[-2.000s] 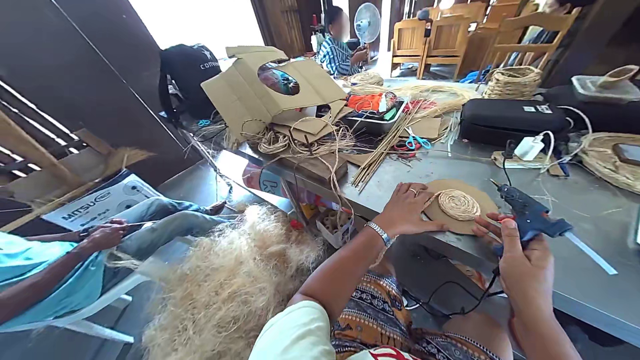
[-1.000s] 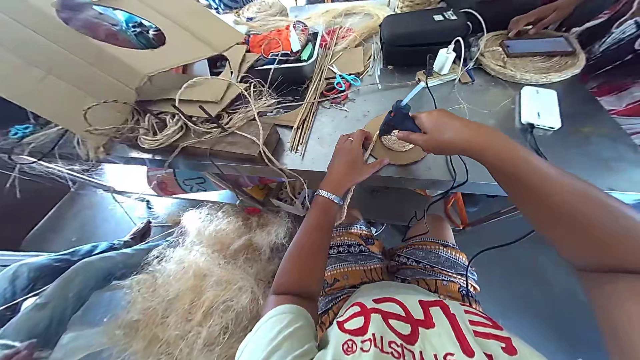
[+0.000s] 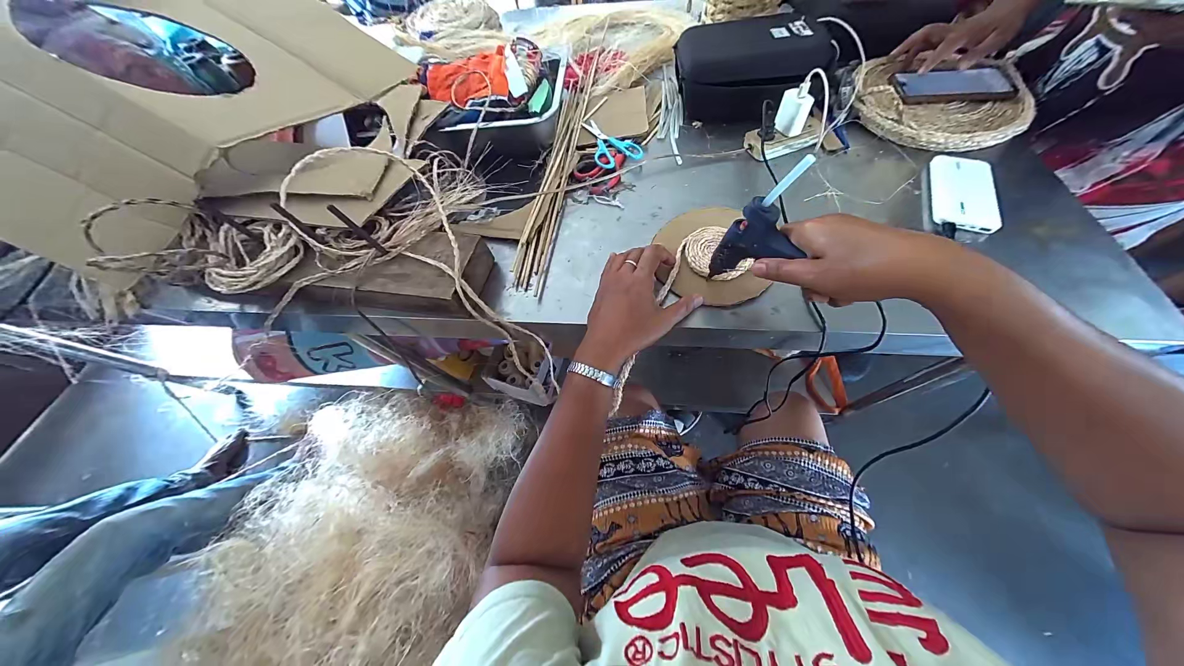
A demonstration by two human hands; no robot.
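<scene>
A round cardboard disc [image 3: 717, 293] lies near the table's front edge, with a spiral of braided fibre cord [image 3: 700, 246] on it. My right hand [image 3: 832, 259] grips a dark hot glue gun [image 3: 757, 233], its nozzle down at the coil's right part and a pale glue stick out of its rear. My left hand [image 3: 634, 301] rests at the disc's left edge, fingers around the loose cord [image 3: 673, 270], which runs from the coil under the hand and down past the wrist. Whether its fingers pinch the cord cannot be told.
Behind are light-blue scissors [image 3: 615, 145], thin sticks [image 3: 555, 199], a black case [image 3: 754, 65] and a white power bank [image 3: 964, 194]. Cord loops lie over a wooden block [image 3: 407, 277] at left. Another person's hand touches a phone [image 3: 955, 85] on a woven mat. Black cables hang below the table.
The glue gun, held off the disc's right side two seconds ago, is now over the coil with its nozzle down. The view has tilted down and shifted.
</scene>
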